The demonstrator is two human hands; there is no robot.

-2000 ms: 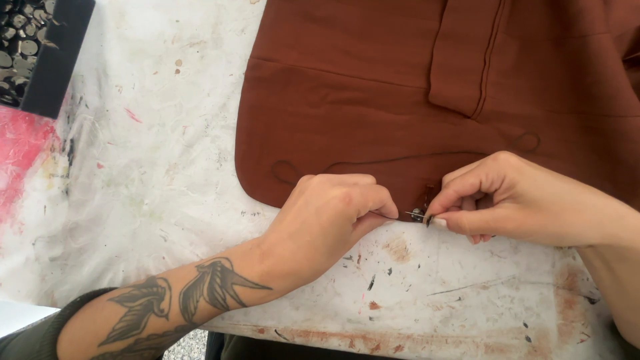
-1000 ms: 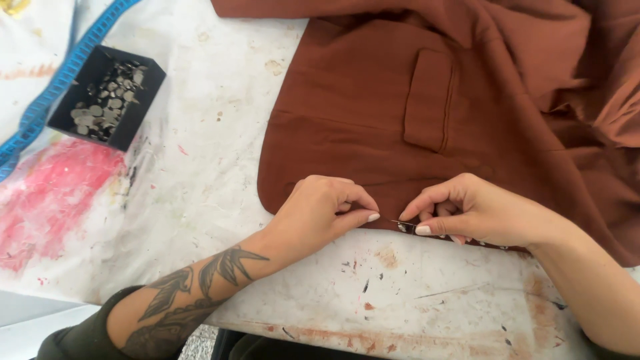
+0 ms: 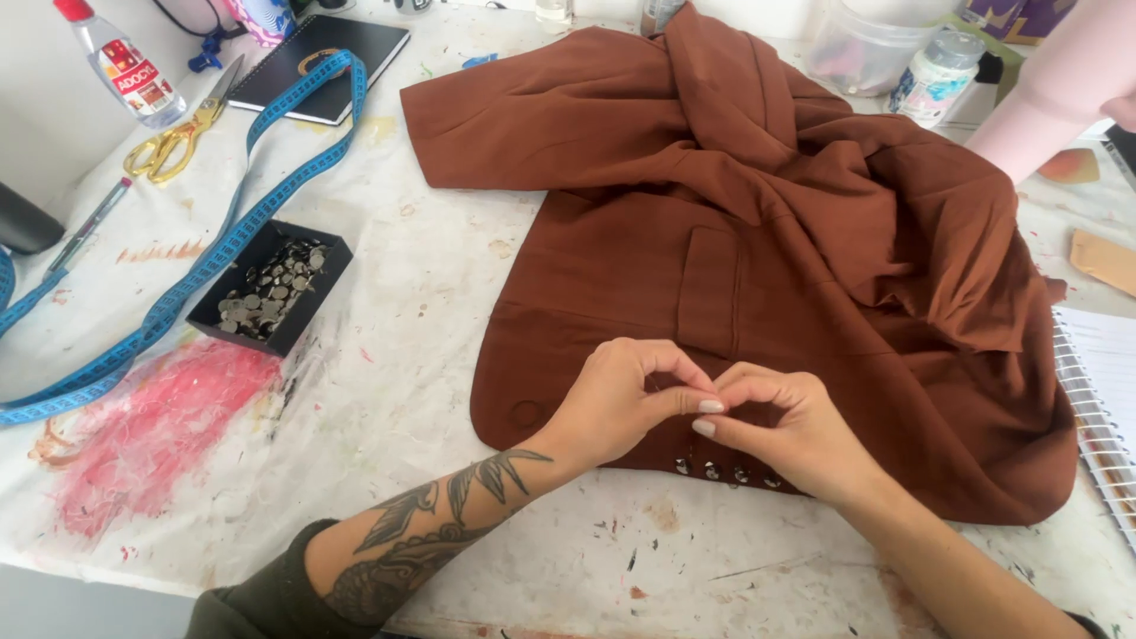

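Observation:
A rust-brown jacket (image 3: 612, 266) with a pocket flap (image 3: 710, 288) lies spread on the table. Over its lower part my left hand (image 3: 635, 395) and my right hand (image 3: 781, 426) meet, thumbs and forefingers pinched together at the fingertips. Whatever is between them is too small to make out; a needle showed there a second ago. Several shiny metal studs (image 3: 712, 470) line the jacket's hem, just below my right hand. To the left stands a black box (image 3: 328, 284) of round metal pieces (image 3: 275, 288).
A blue tape measure (image 3: 209, 266) crosses the black box's left side. Gold-handled scissors (image 3: 169, 151), a pen (image 3: 89, 226), a black notebook (image 3: 364, 53) and a bottle (image 3: 133, 75) are at the back left. A spiral notebook (image 3: 1105, 382), a jar (image 3: 941, 75) and a pink tumbler (image 3: 1047, 89) stand or lie right.
My hands have come up from the hem and together, fingertips now touching over the jacket. The row of studs shows more fully. The view has widened to take in more of the table.

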